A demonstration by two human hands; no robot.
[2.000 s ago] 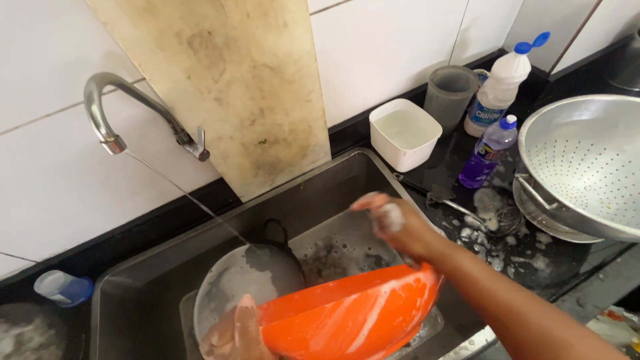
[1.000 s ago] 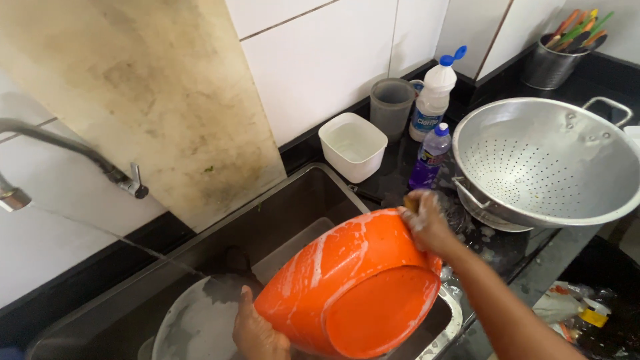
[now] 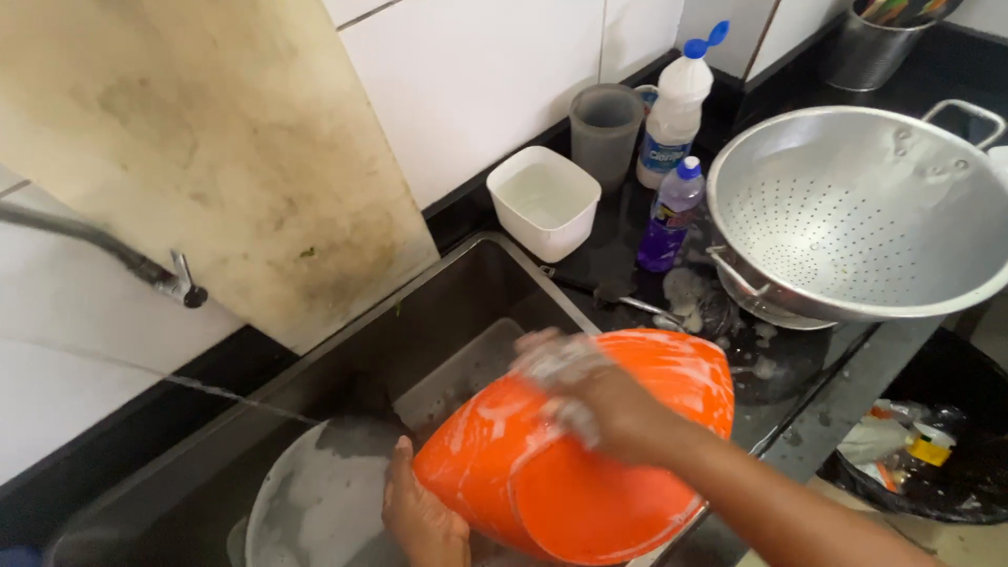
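Observation:
An orange plastic basin (image 3: 488,457), streaked with suds, is tilted over the sink with its underside facing me. My left hand (image 3: 425,504) grips its rim at the lower left. My right hand (image 3: 587,394), blurred and covered in foam, lies against the basin's outer surface; whether it holds a sponge cannot be made out. Below and left, a round pan or bowl (image 3: 331,496) with cloudy water sits in the sink (image 3: 488,276). A thin stream of water runs into the sink from the left, near the faucet (image 3: 142,264).
On the black counter stand a white square tub (image 3: 543,205), a grey plastic cup (image 3: 606,134), a white bleach bottle (image 3: 677,110), a purple detergent bottle (image 3: 669,216) and a large aluminium colander (image 3: 850,213). A stained board (image 3: 228,173) leans on the wall. A lined trash bin (image 3: 945,441) is at lower right.
The basin has been tipped so its underside shows more than two seconds ago. My right hand has moved from the rim onto the basin's outside. The view has shifted right.

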